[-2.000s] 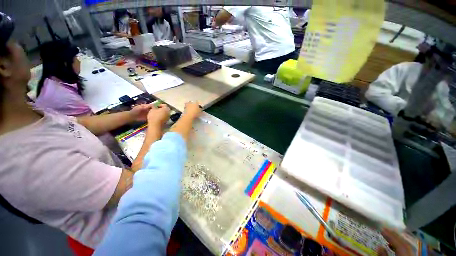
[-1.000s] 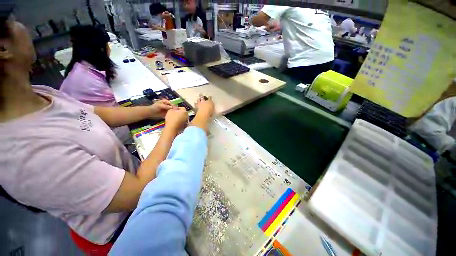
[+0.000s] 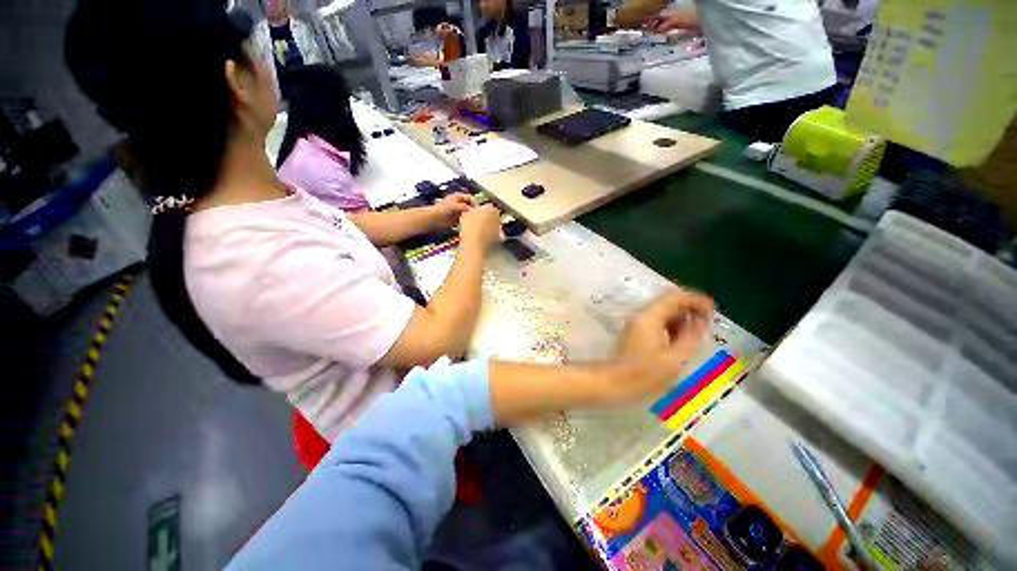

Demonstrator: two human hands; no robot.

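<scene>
My left hand (image 3: 667,348), in a light blue sleeve, is over the worn grey-white sheet (image 3: 608,292), beside the printed colour bars. It is blurred; its fingers are loosely bent and apart, and nothing shows in them. My right hand is out of the picture. A small black watch body (image 3: 533,191) lies on the near edge of the wooden board (image 3: 613,178). A thin silver-blue tool, perhaps tweezers (image 3: 823,485), lies at the lower right. A dark watch shape (image 3: 758,530) shows on the orange and blue mat (image 3: 669,515); I cannot tell if it is printed.
A neighbour in a pink shirt (image 3: 301,279) sits close at left, hands at the bench. A large white slotted tray (image 3: 903,368) is at right. A green conveyor (image 3: 714,240) runs beyond the bench, with a yellow-green device (image 3: 831,153) on it. A yellow sheet (image 3: 937,78) hangs upper right.
My left hand has drawn back from the board to over the near sheet. A black watch body now shows on the board. My right hand, partly seen at first, is gone. The view has turned left.
</scene>
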